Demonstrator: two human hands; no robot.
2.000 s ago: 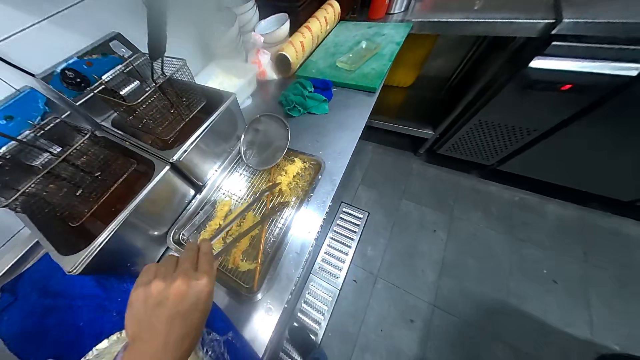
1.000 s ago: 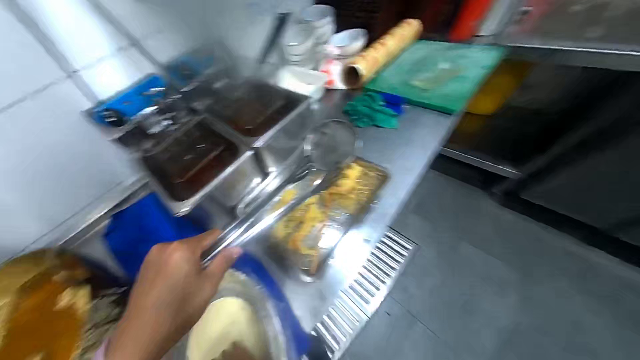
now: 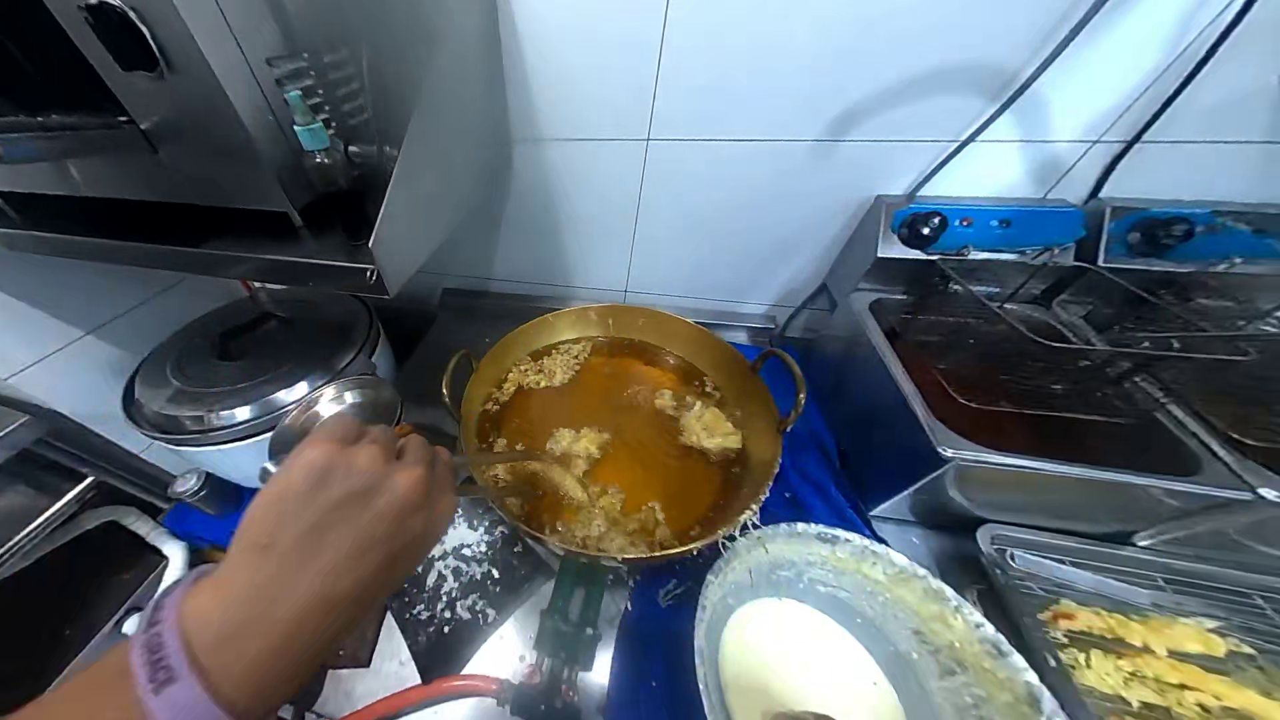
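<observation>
My left hand (image 3: 350, 500), with a purple wristband, is closed around the handle end of metal tongs (image 3: 505, 458). The tongs reach over the left rim of a brass-coloured two-handled pan (image 3: 620, 318). Their far ends are in the frying oil, beside pale battered pieces (image 3: 578, 445). Another clump of battered food (image 3: 710, 428) floats at the right, and loose crumbs gather at the upper left. Right of and below the pan is a bowl (image 3: 950, 640) of pale batter (image 3: 800, 660); a small brown thing at its bottom edge is cut off. My right hand does not show.
A lidded pot (image 3: 250, 370) and a round metal utensil (image 3: 340, 400) are at the left. Deep fryers (image 3: 1060, 480) stand at the right, above a tray (image 3: 1030, 600) with fried pieces. A red hose (image 3: 430, 692) runs below the pan, near white crumbs (image 3: 465, 570).
The view has swung left to the pan. My left hand and the tongs, over the tray of fried pieces two seconds ago, are now at the pan, with the tongs in the oil.
</observation>
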